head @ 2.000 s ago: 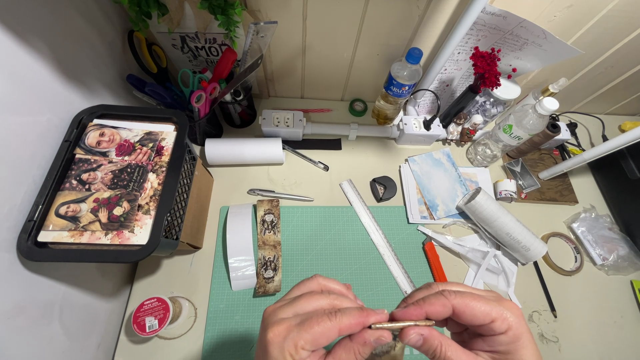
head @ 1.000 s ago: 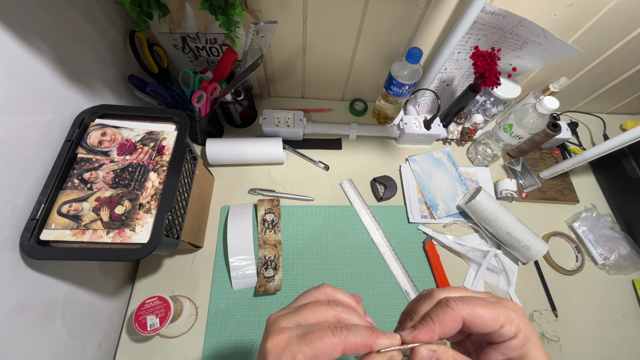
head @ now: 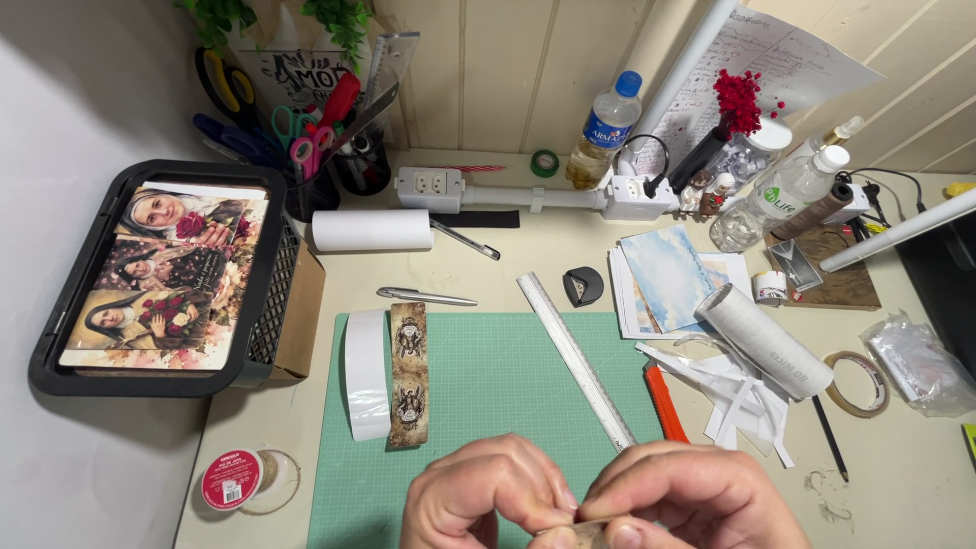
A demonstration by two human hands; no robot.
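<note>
My left hand (head: 492, 496) and my right hand (head: 686, 496) meet at the bottom of the view, over the near edge of the green cutting mat (head: 503, 366). Between both hands' fingertips I pinch a small brownish printed piece (head: 589, 534), mostly hidden by the fingers and cut off by the frame. A brown printed strip (head: 409, 374) lies on the mat's left side, beside a curved white strip (head: 366, 374). The steel ruler (head: 576, 358) slants across the mat toward my right hand. An orange utility knife (head: 665, 404) lies just beyond that hand.
A black-framed basket (head: 267, 274) holding printed cards stands left, above a twine spool (head: 232, 479). Pens, a black corner punch (head: 582, 287), paper scraps (head: 732, 396), a cardboard tube (head: 765, 341) and a tape roll (head: 857, 383) surround the mat. Bottles (head: 606, 130) and power outlets (head: 431, 190) line the back.
The held piece has turned and sunk lower between my fingers, so less of its length shows. My hands have shifted slightly. The things on the table have not moved.
</note>
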